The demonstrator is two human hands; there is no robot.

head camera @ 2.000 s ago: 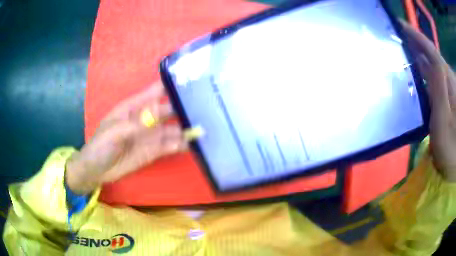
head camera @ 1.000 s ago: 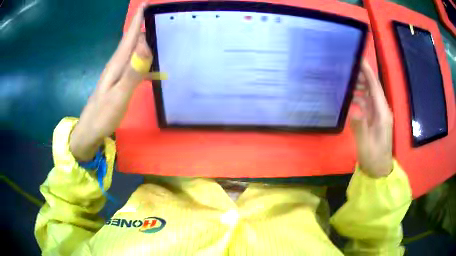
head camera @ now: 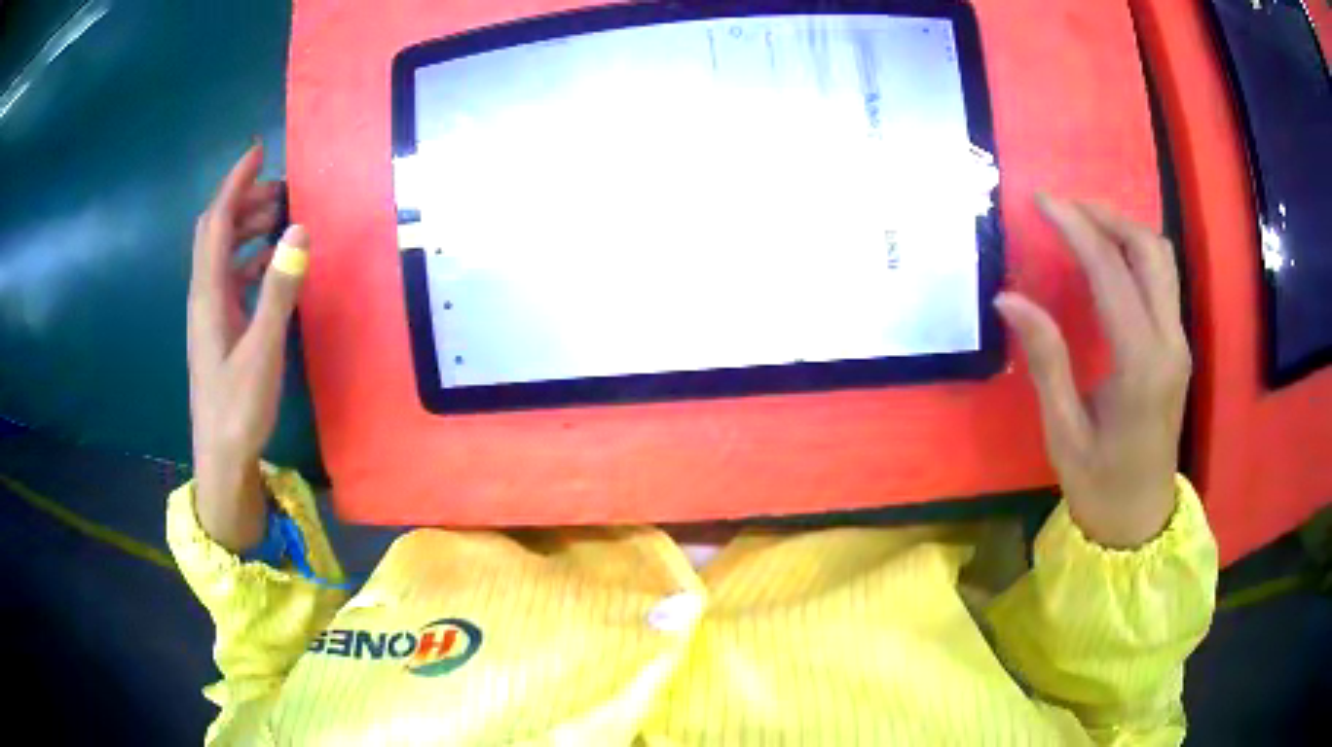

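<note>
The tablet [head camera: 701,219] lies flat on a red-orange foam pad [head camera: 687,460]. Its screen is white and washed out by glare, with faint text at the right. My left hand [head camera: 249,321] is at the pad's left edge, clear of the tablet, with fingers apart and holding nothing. A yellow band [head camera: 289,261] is on its thumb. My right hand [head camera: 1118,358] is over the pad's right side, beside the tablet's right edge, with fingers spread and holding nothing. Its thumb tip is close to the tablet's frame; I cannot tell if it touches.
A neighbouring dark tablet [head camera: 1293,175] lies on another red pad [head camera: 1234,453] at the right. A dark green surface [head camera: 117,292] shows at the left. A blue strap [head camera: 292,543] is at my left wrist. Yellow smock sleeves and chest fill the bottom.
The tablet was held tilted and turned between both hands; now it lies flat on the pad. Both hands have let go and moved outward from its short edges.
</note>
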